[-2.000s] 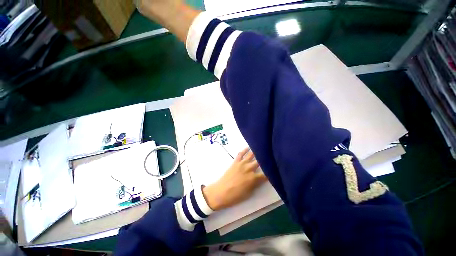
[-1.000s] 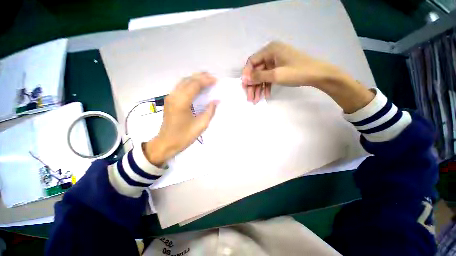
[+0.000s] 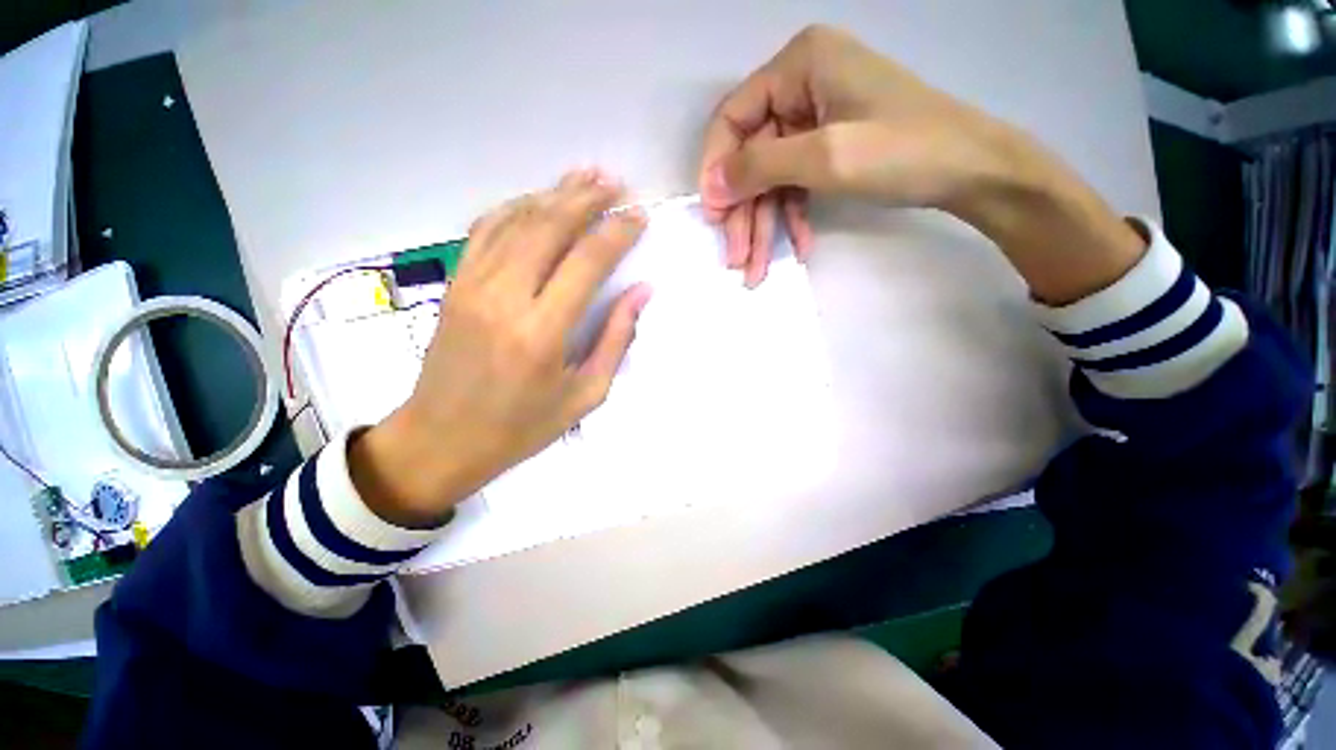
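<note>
A glossy white panel (image 3: 703, 396) lies on a large greyboard (image 3: 938, 337). A green circuit board with a dark block and a yellow component (image 3: 386, 290) shows at its upper left, with a red wire curving beside it. My left hand (image 3: 513, 337) is over the panel beside the circuit, fingers spread and holding nothing visible. My right hand (image 3: 777, 161) is at the panel's far edge, thumb and index finger pinched together. Whether a thin strip is between them cannot be made out against the white. My left hand hides part of the circuit.
A white tape roll (image 3: 188, 466) lies flat at the left. Beyond it is another white panel (image 3: 44, 366) with a circuit and round speaker (image 3: 113, 503). Stacked sheets (image 3: 1289, 249) stand at the far right. The bench (image 3: 139, 117) is dark green.
The view has moved closer and to the right, so the tape roll sits further left. Both hands keep nearly the same pose over the panel. Earlier, my right arm reached far to the upper left.
</note>
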